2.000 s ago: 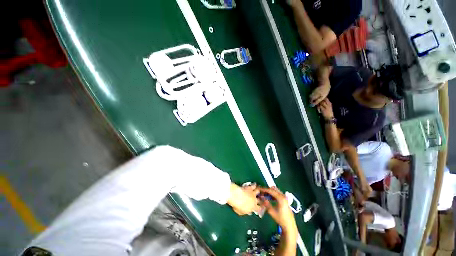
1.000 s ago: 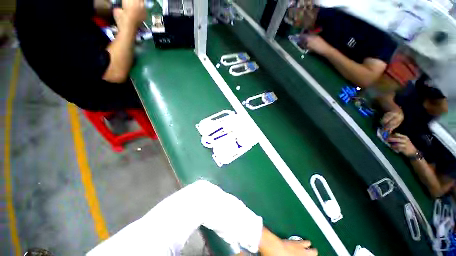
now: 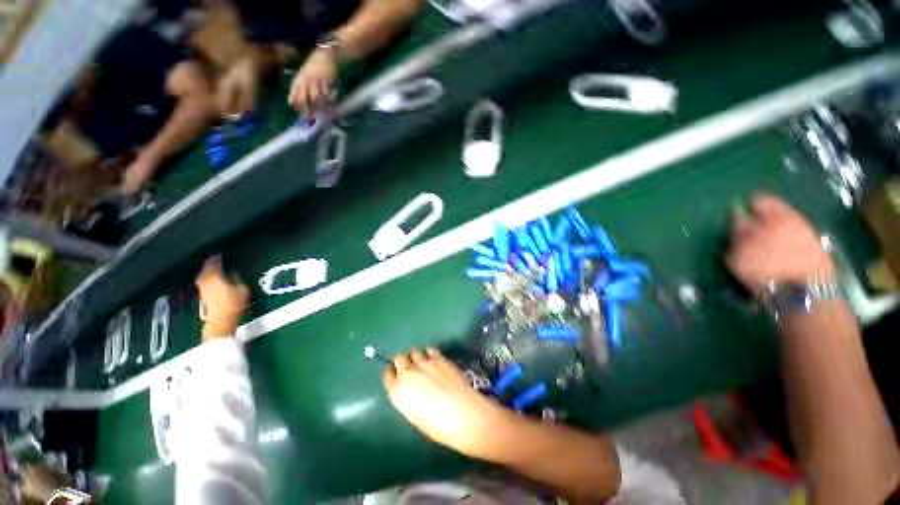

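My left hand (image 3: 223, 299), in a white sleeve, reaches over the white divider rail (image 3: 582, 187) onto the belt, left of a white loop-shaped housing (image 3: 294, 276). It is blurred, and whether it holds anything cannot be told. My right hand (image 3: 434, 395) is low over the green bench with bent fingers. A small white round part (image 3: 370, 352) lies at its fingertips; whether the hand grips it is unclear. Blue cylinders (image 3: 553, 252) are heaped right of my right hand, with small silver metal pieces (image 3: 528, 301) among them.
More loops lie on the green belt (image 3: 533, 148), and a stack of housings (image 3: 168, 409) lies beside my left sleeve. A neighbour's blurred hand with a wristband (image 3: 780, 247) is over the bench at right. Other workers' hands (image 3: 316, 84) are across the belt.
The view has swung right, bringing the blue heap and the neighbour's hand into sight. My hands, together two seconds ago, are now apart, the left over the belt, the right over the bench.
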